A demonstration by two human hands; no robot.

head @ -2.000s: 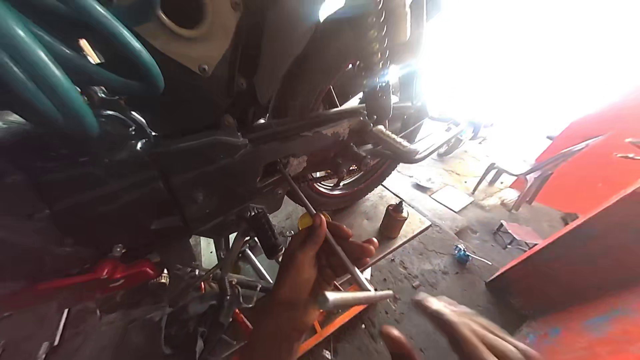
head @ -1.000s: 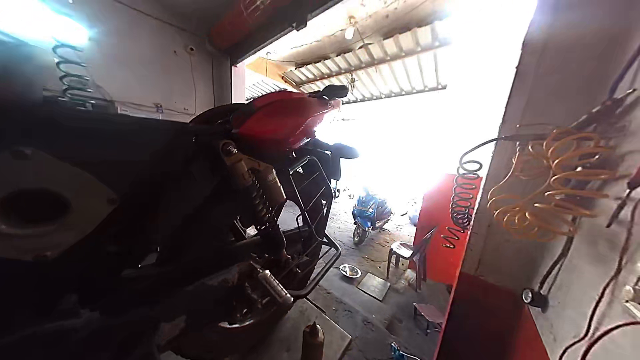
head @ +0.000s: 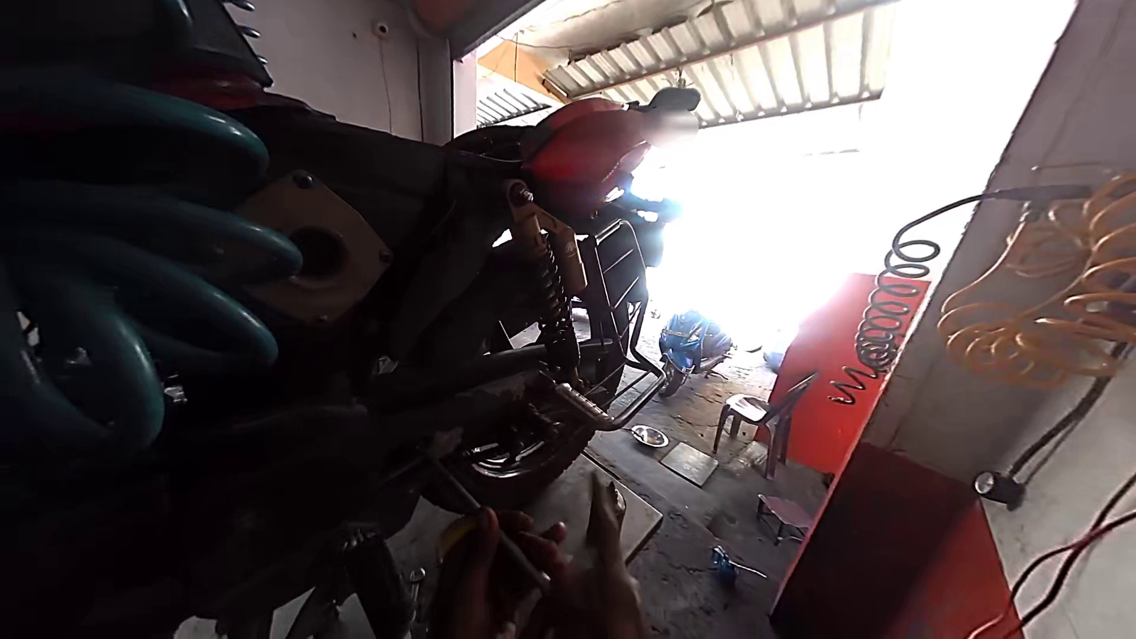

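Observation:
At the bottom centre my left hand is closed around a thin metal rod, whose far end reaches the dark underside of a raised motorcycle near its rear wheel. Something yellow shows beside the fingers. My right hand is just to the right, raised near the rod's lower end; whether it holds anything is too dark to tell. Above the hands are the motorcycle's rear shock absorber, a metal step rail and the red tail panel.
Thick teal coils fill the left side. To the right are a plastic chair, a small stool, a metal bowl and a blue scooter. Coiled orange hose hangs on the right wall above a small lamp.
The view tilted up and came partly back down. Two seconds ago my right hand was spread apart from the rod; now it is close beside my left hand, which is still on the rod.

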